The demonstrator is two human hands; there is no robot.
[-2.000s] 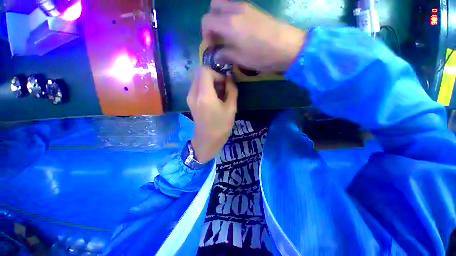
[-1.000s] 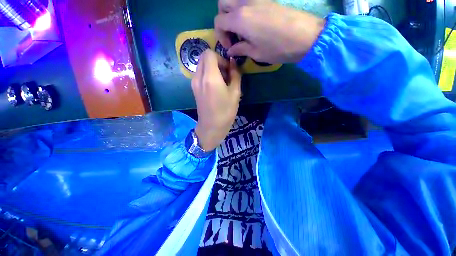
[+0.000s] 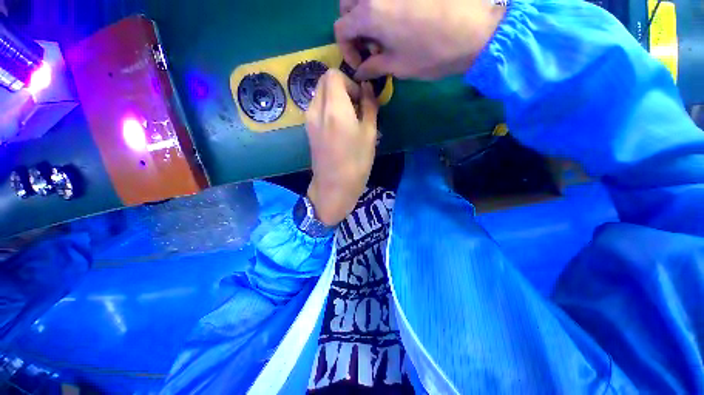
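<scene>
The yellow fixture [image 3: 285, 59] lies on the green bench mat. A round black housing [image 3: 262, 98] sits in its left pocket, and another [image 3: 307, 83] sits in the middle pocket, partly behind my left fingers. Both my hands meet over the right pocket, where a third dark round part [image 3: 363, 63] shows between the fingers. My left hand [image 3: 340, 139] reaches up from below with its fingertips at that part. My right hand [image 3: 413, 38] bends over it from above, fingertips pinched at its top. Any small piece between the fingertips is hidden.
An orange-red slab [image 3: 143, 100] with a pink glow stands left of the fixture. Further left are a ribbed lamp [image 3: 17, 62] by a white carton [image 3: 58, 96] and three shiny round units [image 3: 41, 182]. A yellow label [image 3: 662, 42] shows at the upper right.
Both hands have moved along the fixture from its left pocket, past the middle one, to the right pocket. The left and middle housings have come into view. The camera view has shifted and tilted.
</scene>
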